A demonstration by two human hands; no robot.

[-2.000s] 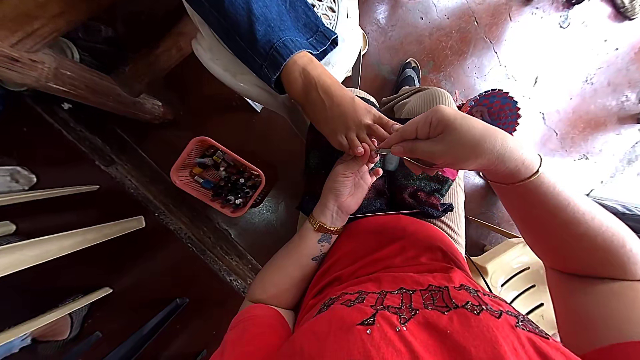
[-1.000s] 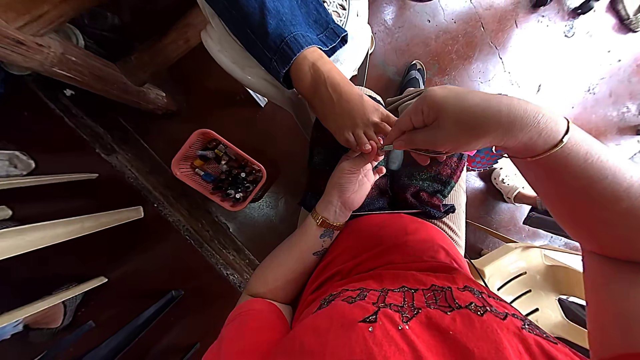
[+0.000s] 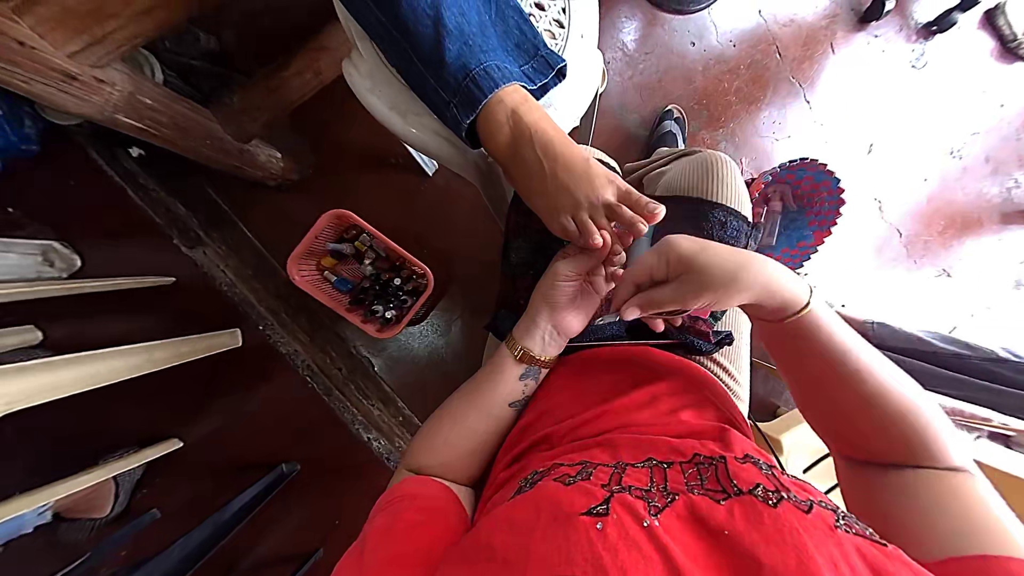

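Observation:
Another person's bare foot (image 3: 572, 184), below a blue denim trouser leg (image 3: 472, 64), rests over my lap on a dark patterned cloth (image 3: 524, 276). My left hand (image 3: 572, 288), with a gold watch on the wrist, is palm up at the foot's toes, its fingers touching a small toe. Just to its right, my right hand (image 3: 680, 280) is lower than the toes with its fingers pinched together. Something small and thin seems to be in them, but it is too hidden to name. A pale object shows partly behind my right hand.
A pink plastic basket (image 3: 304, 276) of small nail polish bottles stands on the floor at left. Near it runs a worn wooden beam (image 3: 280, 336). A round red and blue woven fan (image 3: 808, 200) lies beyond my right hand. A cream plastic chair (image 3: 792, 436) is at lower right.
My right hand has moved down from the toes toward my lap. My left hand stays at the foot.

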